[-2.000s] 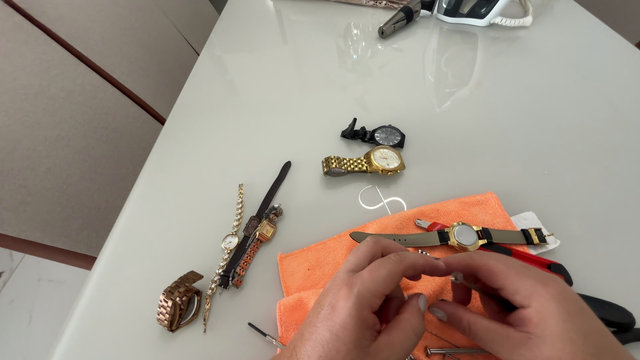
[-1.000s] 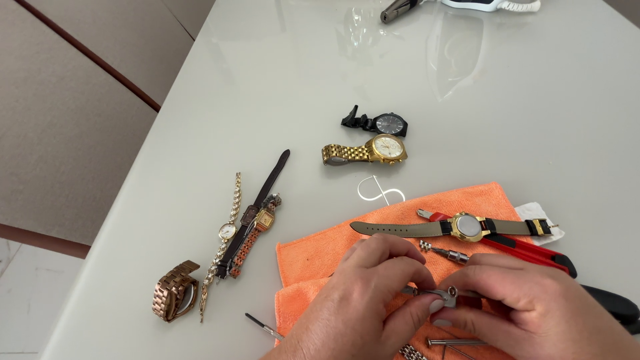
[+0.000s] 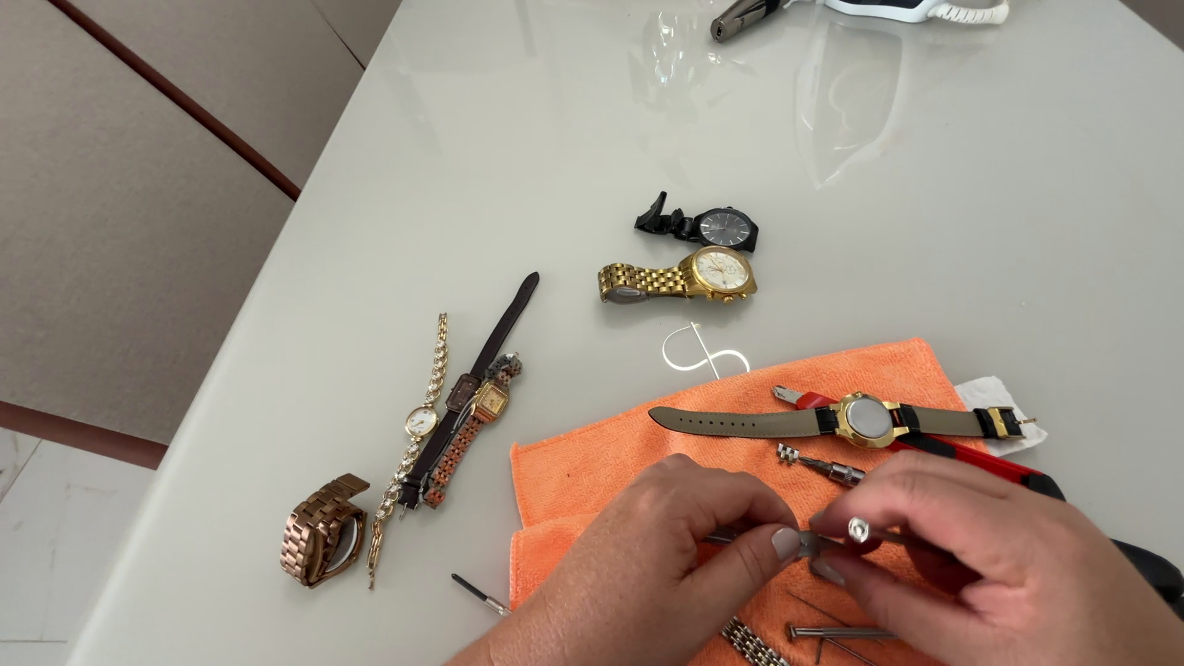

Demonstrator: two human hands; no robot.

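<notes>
Above an orange cloth, my left hand pinches a small metal piece between thumb and fingertips. My right hand meets it from the right, its fingertips on the same piece, with a slim metal tool also in its fingers. What the piece is, I cannot tell. Below the hands a metal link bracelet and thin metal tools lie on the cloth. Beyond them are a small tool with a knurled metal tip, a few loose bracelet links and a face-down strap watch.
Gold and black watches lie beyond the cloth. Several watches, including a rose-gold one, lie left. A red-handled tool lies under the strap watch. A small screwdriver sits beside my left forearm. The table edge runs along the left.
The fingertips of both hands have drawn together around the small metal piece. The knurled-tipped tool and loose links, largely hidden two seconds ago, now show beyond the hands.
</notes>
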